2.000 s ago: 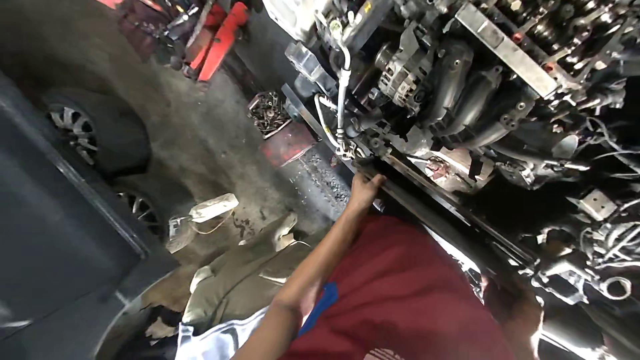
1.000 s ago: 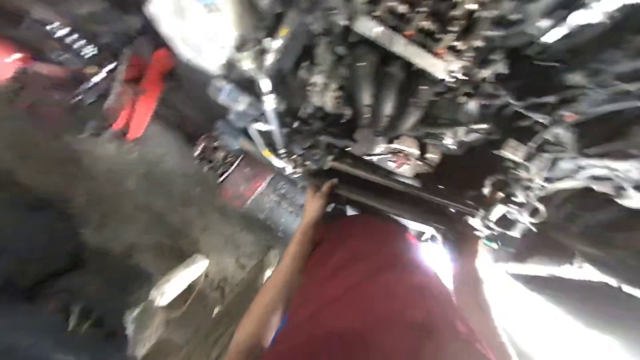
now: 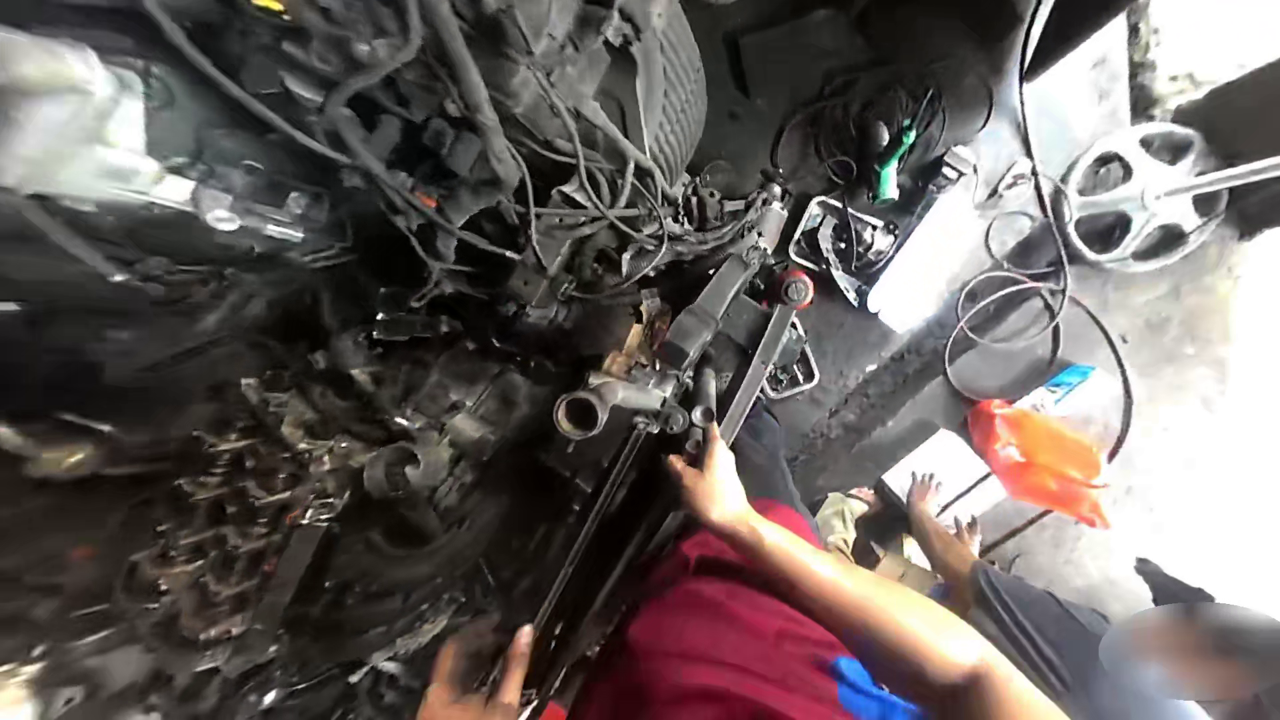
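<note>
My right hand [image 3: 712, 480] lies at the lower end of a long metal bar [image 3: 762, 365] with a round red end; its index finger touches a short dark tube [image 3: 705, 395]. Whether it grips anything is unclear. Just up and left sits a metal pipe neck [image 3: 582, 412] with a round opening. Low in view, my left hand [image 3: 475, 680], blurred and partly cut off, has its fingers apart beside the lower end of a narrow rail [image 3: 590, 520] at the engine bay's front. Uncovered engine parts [image 3: 240, 520] lie to the left.
Hoses and wiring [image 3: 600, 220] hang above. On the floor at right are a green-handled tool [image 3: 893, 165], a looped cable [image 3: 1010, 285], a wheel [image 3: 1145, 195], an orange plastic bag [image 3: 1035, 460] and a white box [image 3: 940, 468]. Another person's hand [image 3: 925, 490] is at the box.
The view has swung far to the right, along the front of the engine bay. The looped cable, orange bag and other person have come into view; the tyres have left it.
</note>
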